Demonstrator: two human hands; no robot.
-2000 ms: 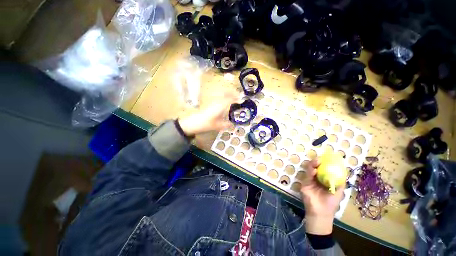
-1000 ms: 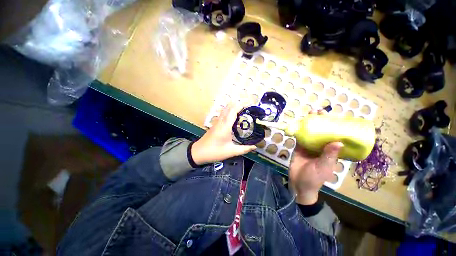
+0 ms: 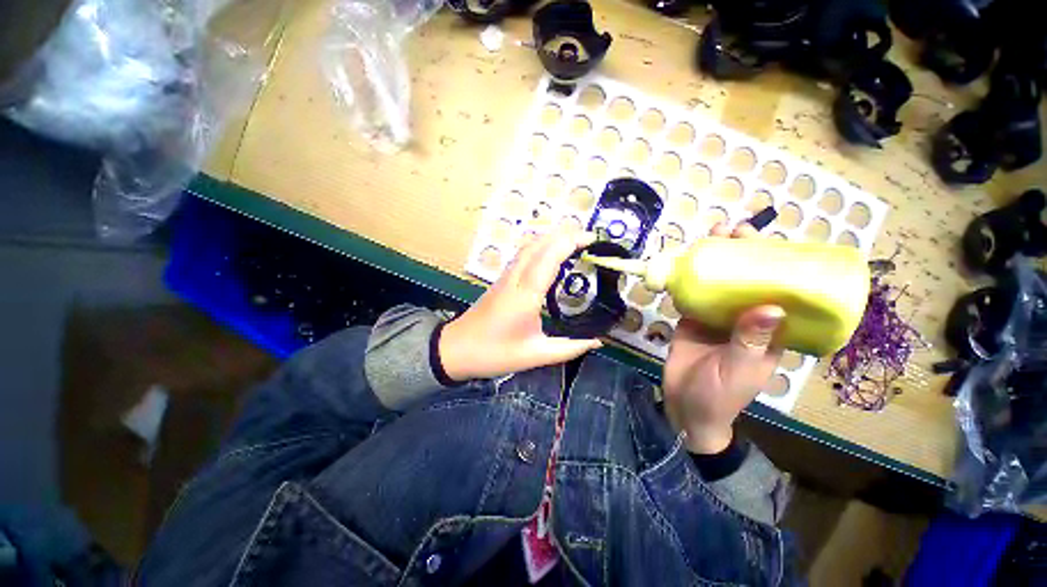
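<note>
My left hand (image 3: 511,315) holds a glossy black housing (image 3: 586,300), open side up, over the near edge of the white perforated tray (image 3: 700,155). My right hand (image 3: 721,373) grips a yellow squeeze bottle (image 3: 775,287), tilted on its side. Its thin pale nozzle points left, with the tip at the upper rim of the held housing; whether it touches cannot be told. A second black housing (image 3: 626,216) rests on the tray just behind. A small black piece (image 3: 762,218) shows beside my right fingers.
A black housing (image 3: 568,44) stands at the tray's far left corner. More housings (image 3: 873,101) are heaped at the far right. Purple strands (image 3: 878,350) lie right of the tray. Clear plastic bags (image 3: 126,86) lie at the left; another bag (image 3: 999,401) is at the right. A blue bin (image 3: 224,281) is below the bench edge.
Since two seconds ago, my left hand has picked up a housing and brought it nearer me. My right hand has brought the bottle left to it. In the last second the nozzle tip moved towards the housing's upper rim.
</note>
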